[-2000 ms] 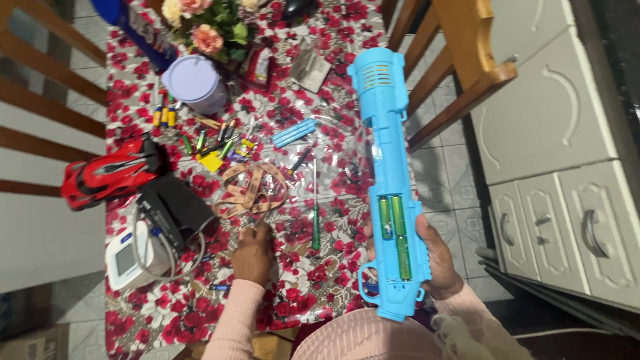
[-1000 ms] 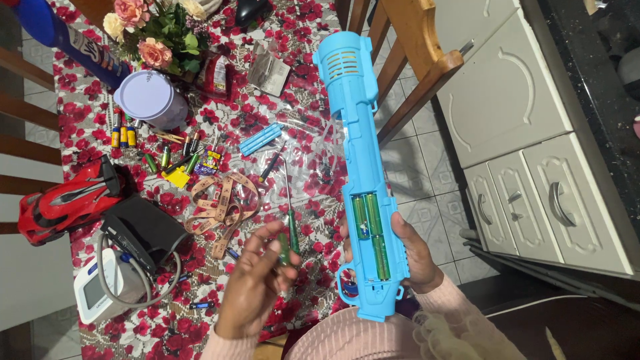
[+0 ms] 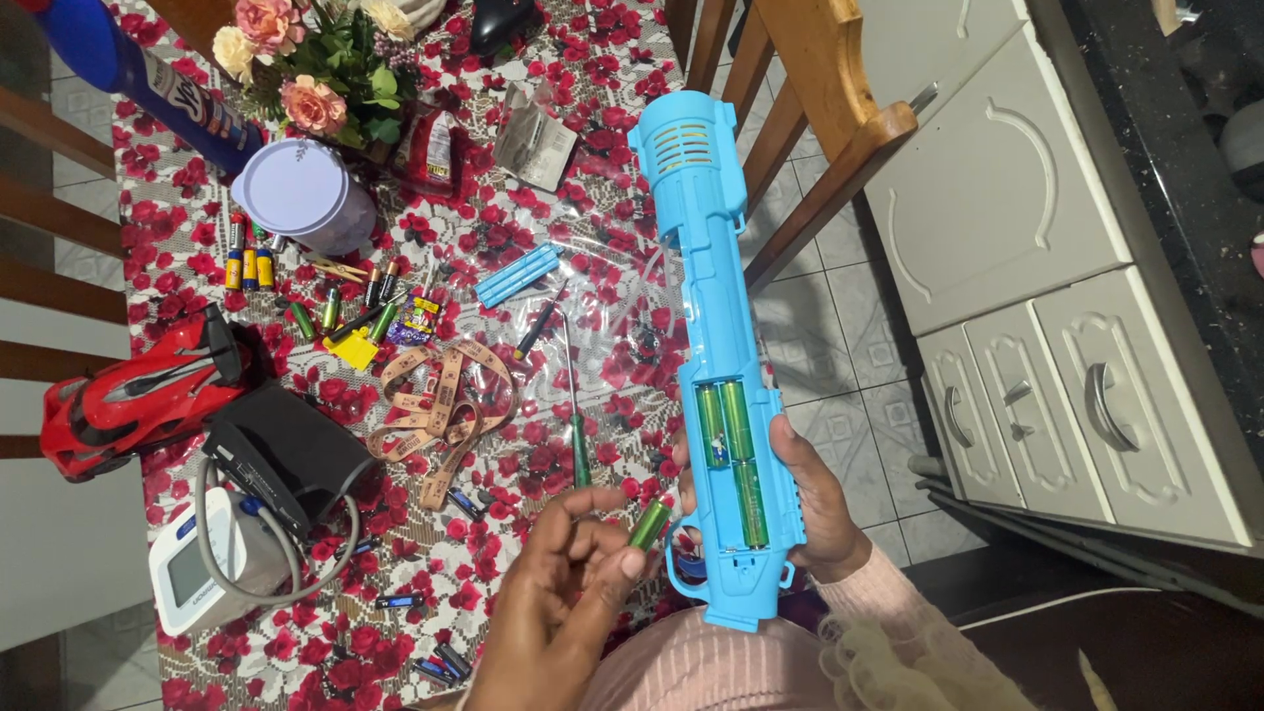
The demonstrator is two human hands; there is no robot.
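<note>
My right hand (image 3: 825, 504) holds a light blue plastic toy gun (image 3: 716, 296) around its rear part, with its slotted end pointing up the view. In its uncovered battery compartment sit several green batteries (image 3: 752, 504). My left hand (image 3: 573, 583) pinches a single green battery (image 3: 648, 524) between thumb and fingers, just left of the trigger guard. A light blue ribbed plastic piece (image 3: 518, 275) lies on the table. Below it is a screwdriver with a green handle (image 3: 580, 449), and beside that a small dark pen-like tool (image 3: 534, 330).
On the floral tablecloth are loose batteries (image 3: 249, 269), a coiled tape measure (image 3: 444, 410), a red toy car (image 3: 143, 395), a blood pressure monitor (image 3: 217, 563), a lidded tub (image 3: 306, 197) and flowers (image 3: 314, 104). A wooden chair (image 3: 839, 118) stands beyond the toy gun, before drawers (image 3: 1096, 405).
My left hand was down on the table, then rose with a green battery, which is now close beside the toy gun. The right hand still holds the toy gun.
</note>
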